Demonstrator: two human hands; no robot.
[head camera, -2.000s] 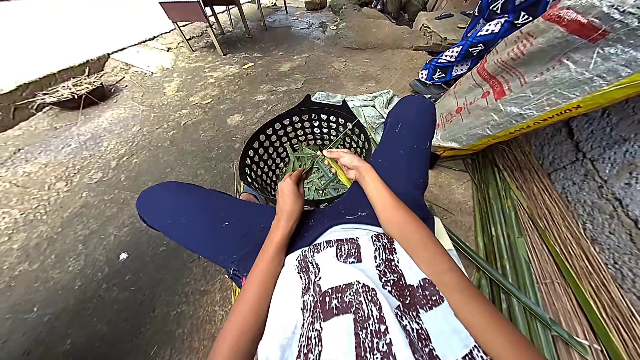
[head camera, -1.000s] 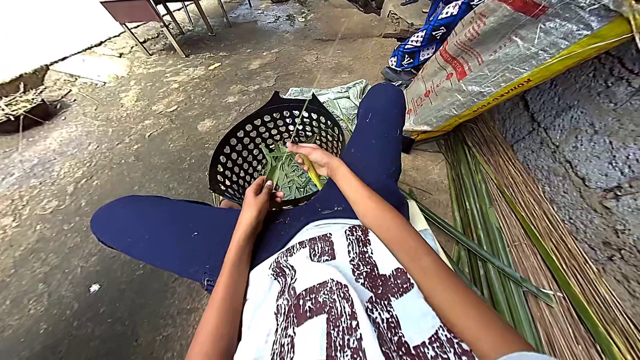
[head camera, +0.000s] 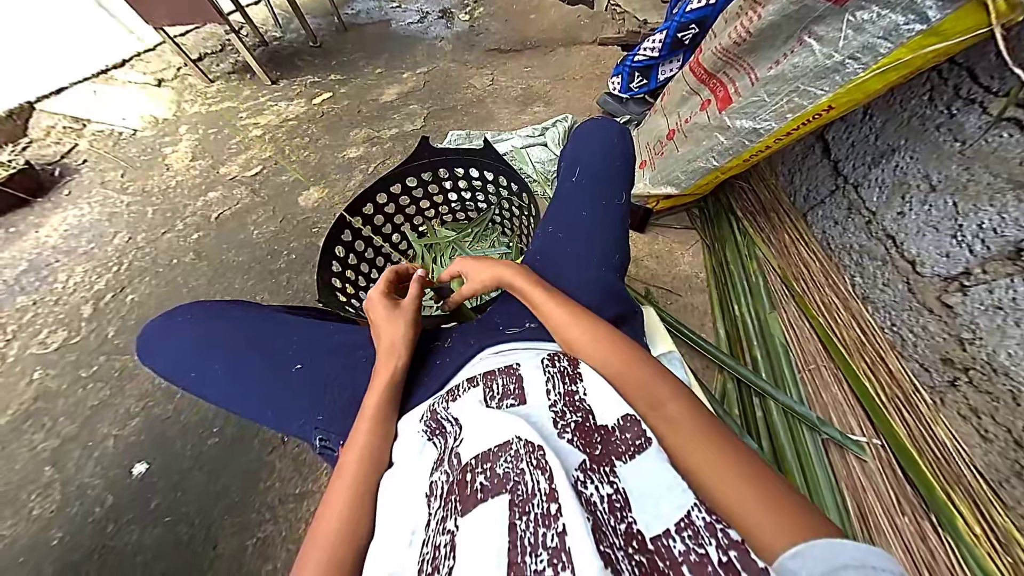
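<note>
A black plastic basket with heart-shaped and round holes stands between my knees, with cut green leaf strips inside. Over its near rim my left hand pinches a thin leaf strip between thumb and fingertips; the strip runs up to the left across the basket. Close beside it, my right hand is closed around a yellow-green handle, mostly hidden by the fingers, with a small dark part, perhaps a blade, near the left fingertips. The two hands nearly touch.
Long green palm leaves and dry brown stalks lie on the right by a rough wall. A large printed sack and a person's patterned trouser leg are beyond. A pale cloth lies behind the basket.
The yellow-green handle, plainly seen pointing down from my right hand earlier, is now mostly hidden in it. My hands have come closer together, and the strip now slants up to the left.
</note>
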